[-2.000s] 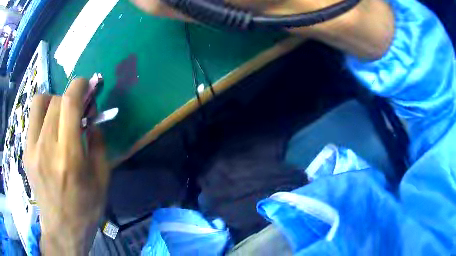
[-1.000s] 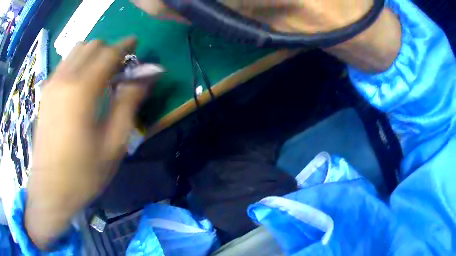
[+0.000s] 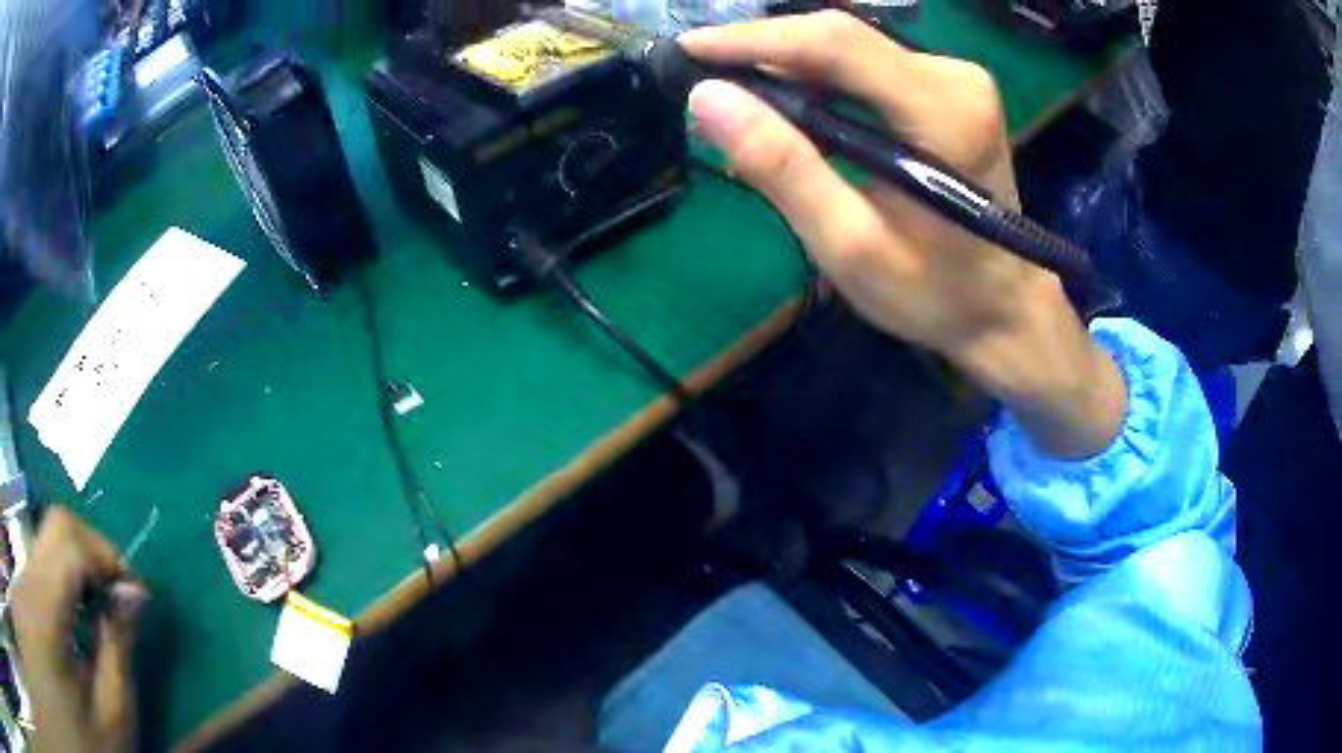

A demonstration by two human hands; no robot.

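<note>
My right hand (image 3: 898, 191) holds the black soldering iron (image 3: 942, 191) at the upper right, its front end over the soldering station (image 3: 515, 162) by the yellow sponge (image 3: 530, 53). The iron's tip is hard to make out. The pink watch housing (image 3: 265, 539) lies open side up on the green mat near the front edge. Its white battery (image 3: 312, 643) with a yellow tape edge hangs out toward the wooden edge. My left hand (image 3: 74, 633) is at the lower left, beside the housing and not touching it. A thin strand (image 3: 143, 533) shows by its fingers.
A white paper strip (image 3: 133, 353) lies at the left. A black fan-like box (image 3: 295, 169) stands left of the station. Thin black cables with small white tags cross the mat and its wooden edge (image 3: 545, 508). A tray edge shows at the far left.
The view has swung up to the station. The watch, earlier in my left hand, now lies on the mat. My left hand has moved away from it, and my right hand with the iron is over the station.
</note>
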